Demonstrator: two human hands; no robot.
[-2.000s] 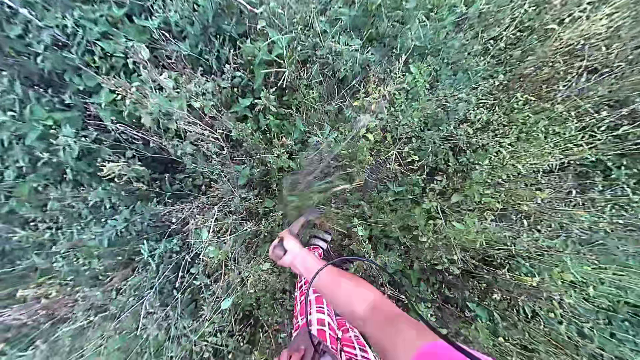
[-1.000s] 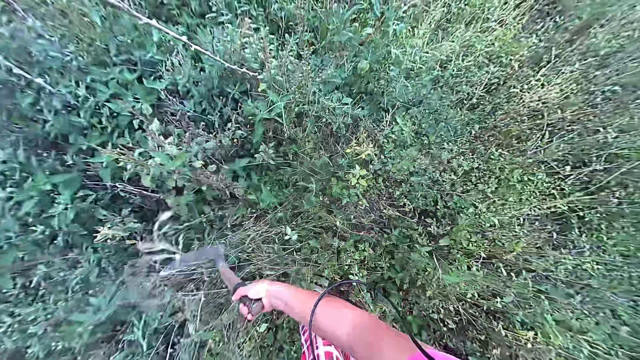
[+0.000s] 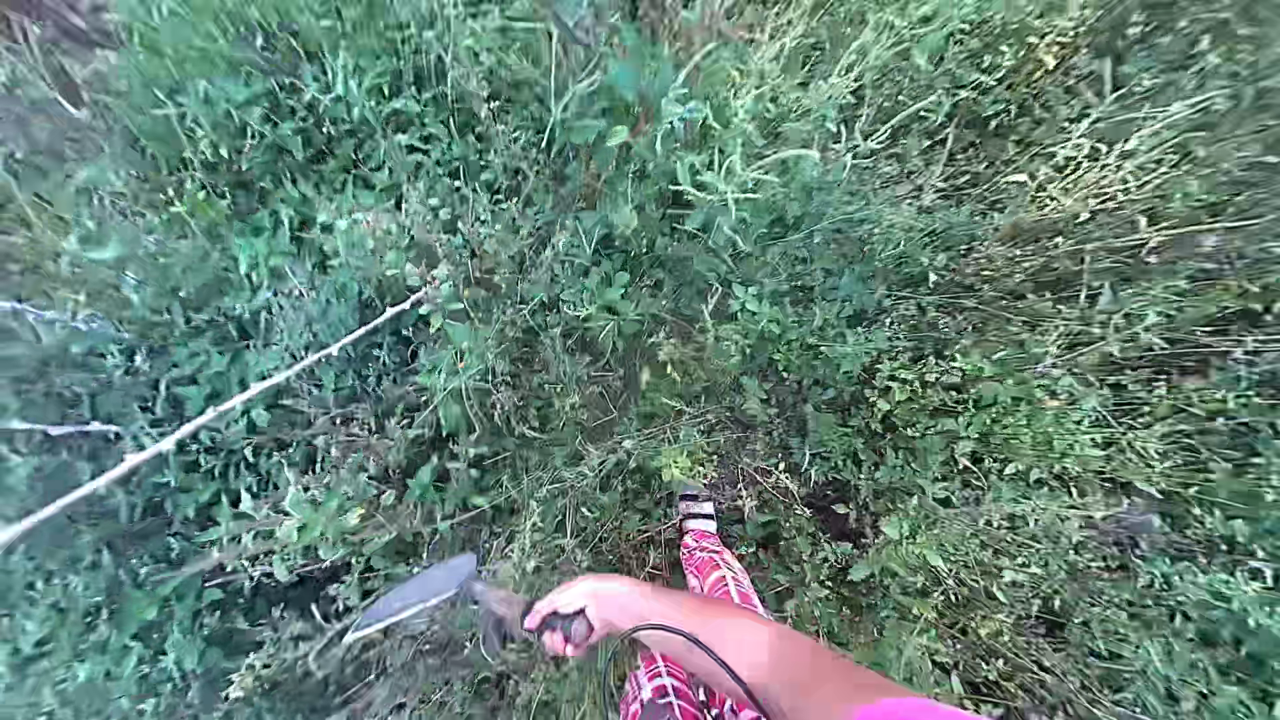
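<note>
My right hand (image 3: pixel 580 612) is closed around the dark handle of a short-handled bladed tool (image 3: pixel 415 597), low in the picture. Its broad grey metal blade points left, over weeds and grass (image 3: pixel 400 505); whether the edge touches any stems cannot be told. The bare right forearm reaches in from the lower right, below a pink sleeve (image 3: pixel 905 708). A thin black cord (image 3: pixel 690 636) loops over the forearm near the wrist. My left hand is not in view.
A long pale bare stem (image 3: pixel 215 412) slants through the plants on the left. Dense green growth and leaning dry grass (image 3: pixel 1130 230) surround me. One foot in a shoe (image 3: pixel 697 512) and legs in red-and-white checked trousers (image 3: pixel 715 570) stand below.
The view has shifted, with more of the pale stem and a shoe now showing. Two seconds ago the tool was near the shoe; since then the right hand has swung it to the left.
</note>
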